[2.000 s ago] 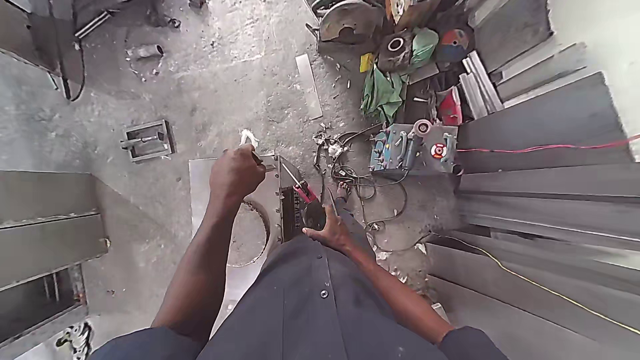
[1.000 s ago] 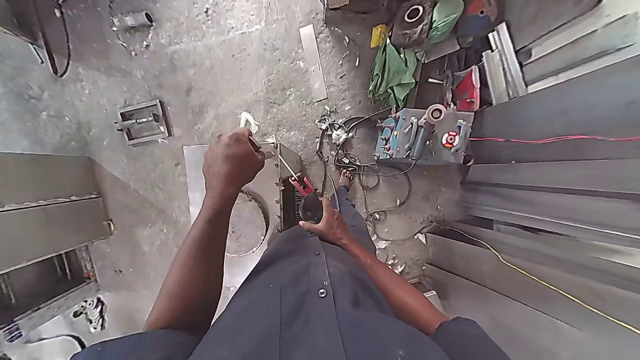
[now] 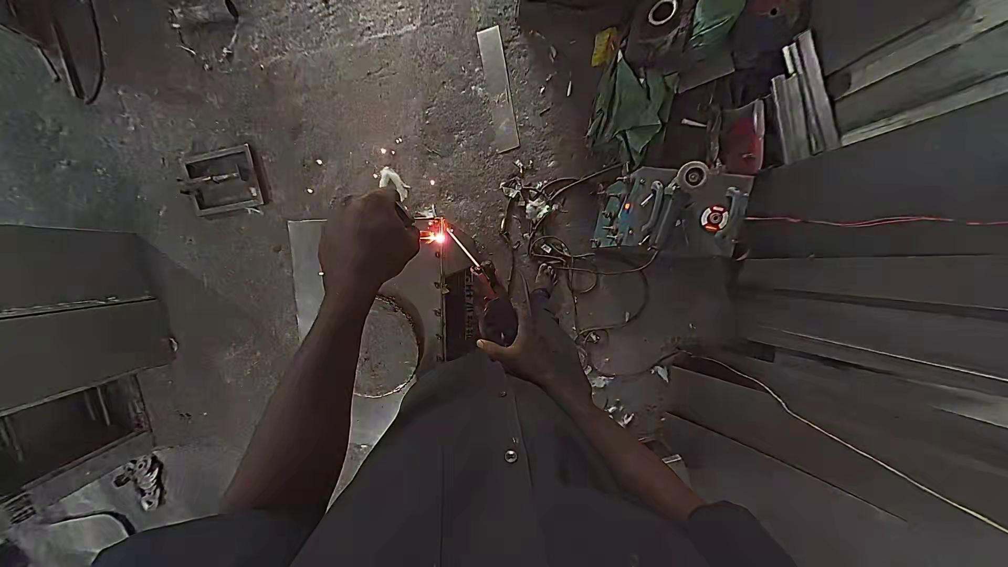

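Note:
My right hand [image 3: 531, 346] grips a welding electrode holder [image 3: 498, 315] with a dark handle. Its electrode [image 3: 463, 250] points up and left to a bright arc [image 3: 438, 235] at the upper edge of a metal workpiece [image 3: 421, 276]. Sparks scatter above and beside the arc. My left hand [image 3: 366, 240] is closed at the workpiece's upper left, around a small dark thing whose kind I cannot tell. Something white [image 3: 392, 181] shows just beyond that fist. Below it lies a metal sheet [image 3: 307, 260] with a round hole or ring [image 3: 387, 346].
A blue-grey welding machine [image 3: 669, 213] stands at the right with cables [image 3: 567, 256] looped beside it. A bare foot [image 3: 545, 276] is near the cables. A flat metal strip [image 3: 498, 90] and a small metal frame [image 3: 224, 179] lie on the floor. Metal sheets [image 3: 882, 307] fill the right side.
A bright arc with sparks now burns at the electrode's tip, and the picture has darkened. The electrode's tip meets the workpiece near my left fist. Both hands keep their grips.

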